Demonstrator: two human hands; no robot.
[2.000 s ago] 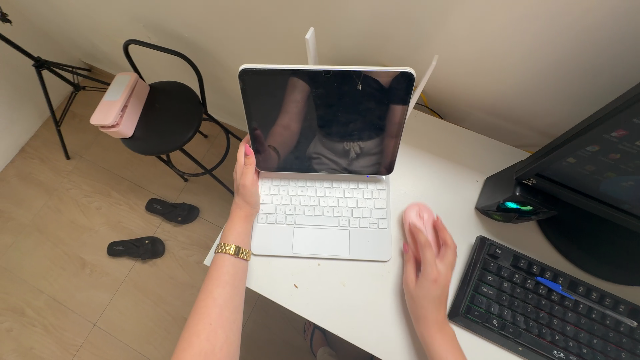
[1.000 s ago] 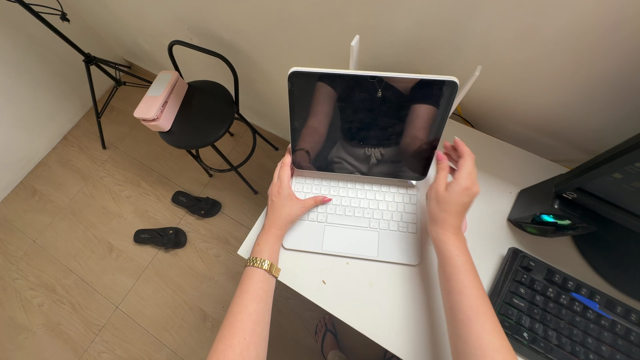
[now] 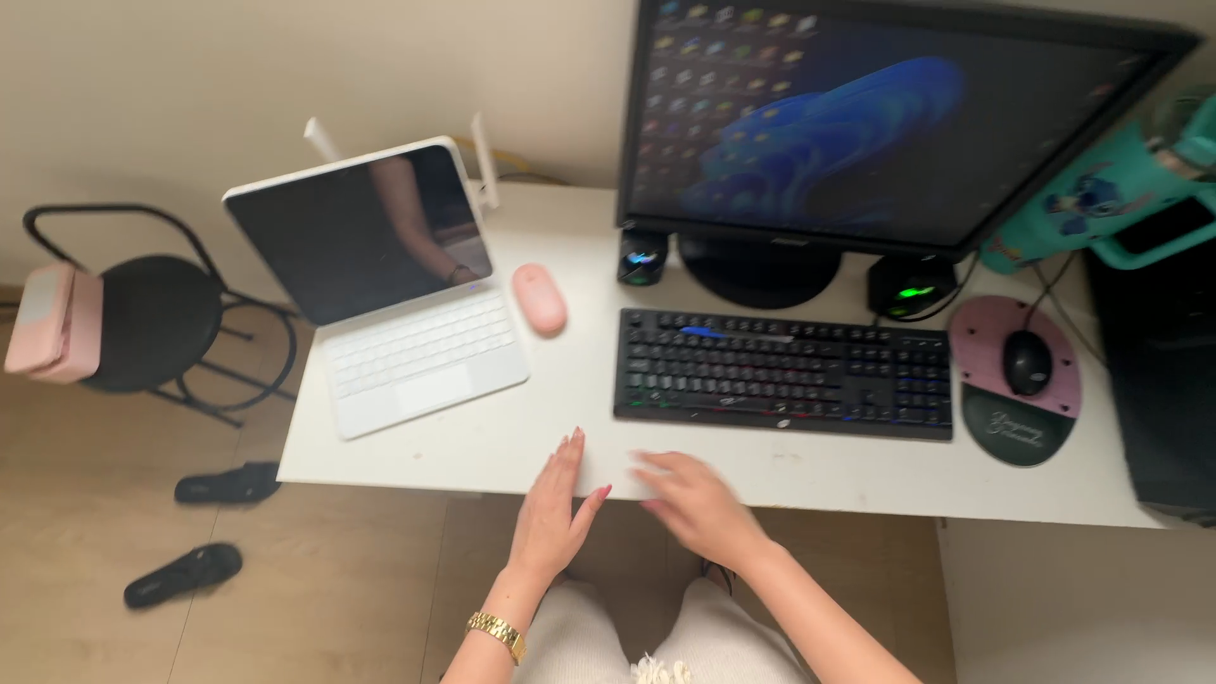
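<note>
My left hand, with a gold watch or bracelet at the wrist, is at the front edge of the white desk, fingers apart and empty. Beside it on the right, my right hand is blurred, its fingers spread with nothing in them. A tablet with a dark screen stands upright on its white keyboard case at the desk's left end. Just right of it lies a pink mouse. Nearest to my right hand is a black computer keyboard with a blue item on its top row.
A lit monitor stands behind the keyboard between small black speakers. Farther right are a black mouse on a pink and black pad and a teal tumbler. A black chair holds a pink case; slippers lie on the floor.
Both hands have left the tablet and its keyboard case and are now at the desk's front edge. The pink mouse, under my right hand two seconds ago, lies free. The view has swung right.
</note>
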